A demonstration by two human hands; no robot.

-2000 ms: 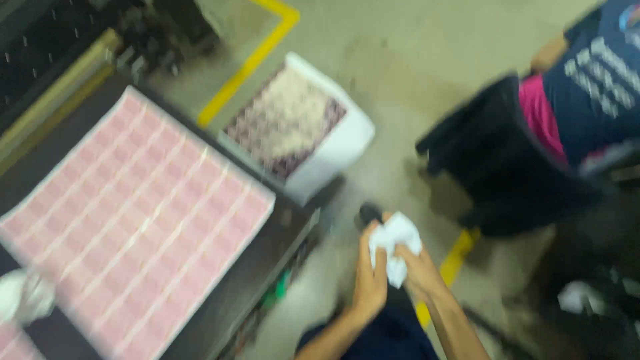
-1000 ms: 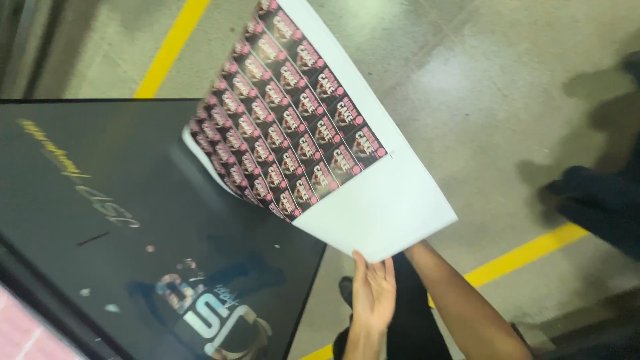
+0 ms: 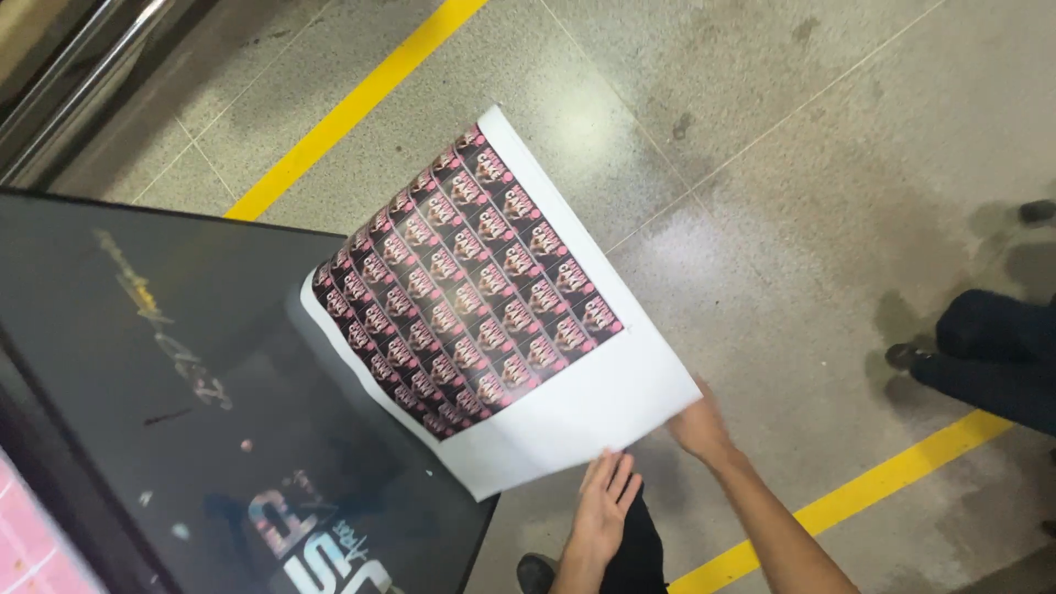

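A stack of printed label sheets (image 3: 470, 289), dark and pink with white margins, curves from the dark table top over its edge. My left hand (image 3: 601, 503) touches the near white edge with spread fingertips; whether it grips is unclear. At the right corner of the sheets is my right hand (image 3: 701, 425), its fingers partly hidden behind the paper and blurred. No white cloth shows in either hand.
The dark table top (image 3: 247, 346) bears lettering and small scraps. A pink printed sheet (image 3: 33, 536) lies at the lower left. Metal rails (image 3: 91, 78) are at the upper left. Another person's dark-clothed leg (image 3: 990, 355) is at the right. Yellow lines (image 3: 355, 107) mark the floor.
The crumpled white cloth seen in my hands two seconds ago is out of view. My hands have come to the edge of the printed sheets. The view has shifted greatly.
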